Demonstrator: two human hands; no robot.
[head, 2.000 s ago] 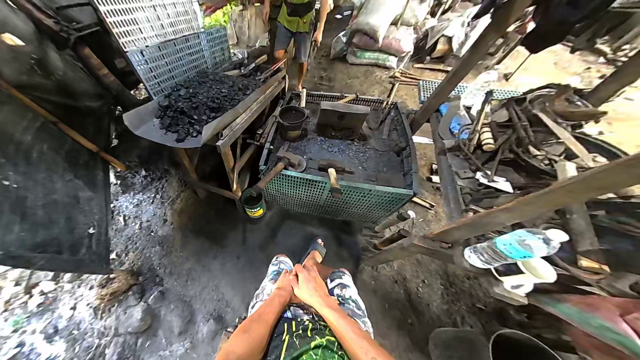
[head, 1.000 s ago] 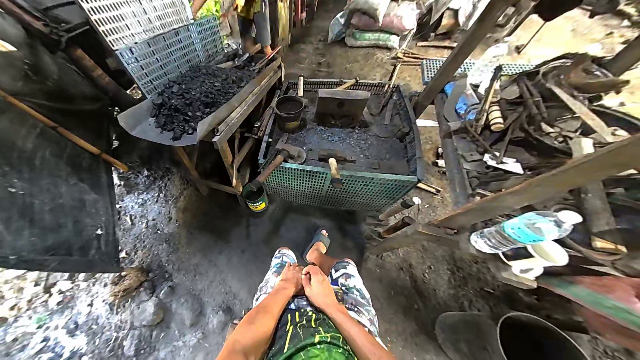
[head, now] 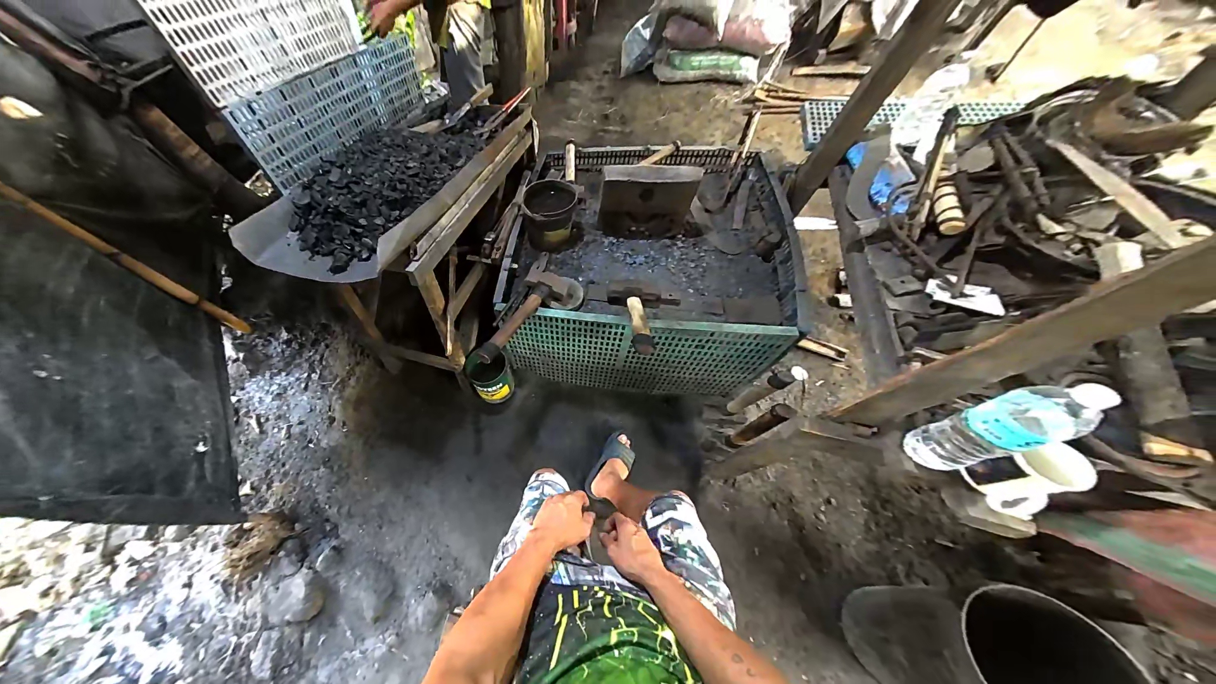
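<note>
My left hand (head: 564, 521) and my right hand (head: 631, 547) are close together over my lap, both closed on a small dark object (head: 600, 509) between them; what it is, I cannot tell. Beyond my feet stands a green plastic crate forge (head: 655, 356) filled with ash and dark grit. A hammer with a wooden handle (head: 638, 318) lies over its near rim, and a second hammer (head: 522, 313) leans at the near left corner. A dark bucket (head: 550, 214) sits inside the crate at the left.
Charcoal (head: 380, 185) is heaped on a sheet-lined wooden stand at the left, above a small green can (head: 490, 376). A wooden rail (head: 1026, 328), a water bottle (head: 1012, 426), a white cup (head: 1045, 475) and scrap metal are at the right. Part of another person shows at the top left.
The other person has moved left, mostly out of view. My hands have come slightly apart, and the dark object now shows between them.
</note>
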